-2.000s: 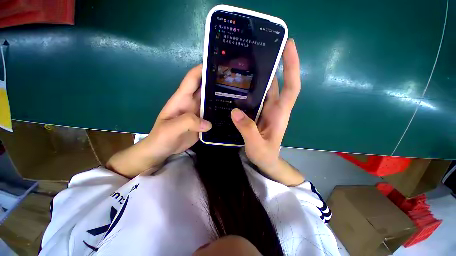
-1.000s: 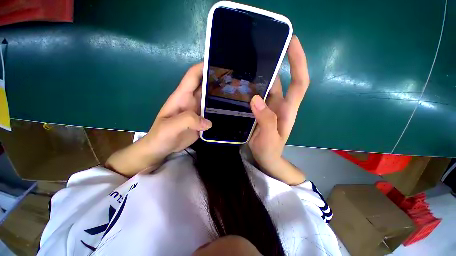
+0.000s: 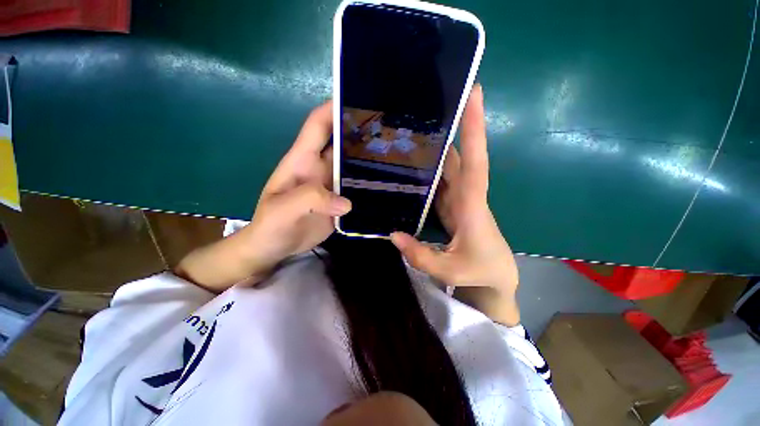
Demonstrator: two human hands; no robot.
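A personal smartphone (image 3: 392, 91) with a white rim is held upright over the front edge of the bench. Its dark screen shows a picture of pale pieces on a brown surface. My left hand (image 3: 292, 195) is bare and grips the phone's left side, thumb at the lower left rim. My right hand (image 3: 471, 225) is bare and holds the right side, with the thumb tip at the bottom edge. The fingers behind the phone are partly hidden.
The bench top (image 3: 583, 108) is glossy green. A red thing (image 3: 62, 15) lies at the far left corner. A yellow and white card (image 3: 8, 158) hangs at the left edge. Below are cardboard boxes (image 3: 612, 362), red material (image 3: 687, 366) and a red piece (image 3: 633, 281) under the edge.
The screen has gone from a page with text to a picture on black. My right thumb has moved from the screen down to the phone's bottom edge. The left hand has barely moved.
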